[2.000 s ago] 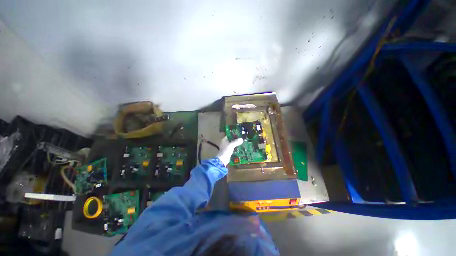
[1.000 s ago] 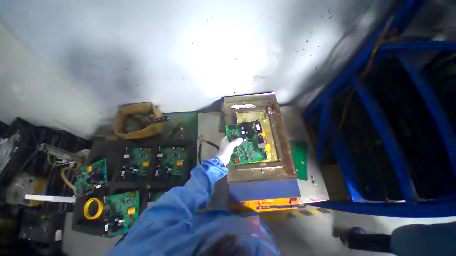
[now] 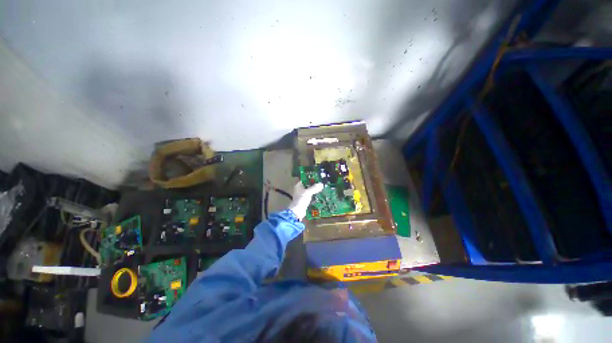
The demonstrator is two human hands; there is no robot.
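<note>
My left hand (image 3: 305,199), in a white glove with a blue sleeve, grips the left edge of a green circuit board (image 3: 330,199). The board has black, white and yellow parts and lies over the well of the solder pot (image 3: 349,231). The pot has a wide steel rim, a blue front and an orange-yellow strip. Silver-gold solder shows around the board's top and right side. The board hides the rest of the well; I cannot tell if it touches the solder. My right hand is not in view.
Left, a black tray (image 3: 153,249) holds several green boards and a yellow tape roll (image 3: 124,283). Behind it stands a tan carton (image 3: 180,179). Dark-handled cutters (image 3: 276,193) lie beside the pot. A green sheet (image 3: 398,211) and blue rack (image 3: 484,181) are right.
My left hand and the board look the same over the pot. The view has shifted slightly. A dark object at the lower right, seen a second ago, now shows only at the right edge.
</note>
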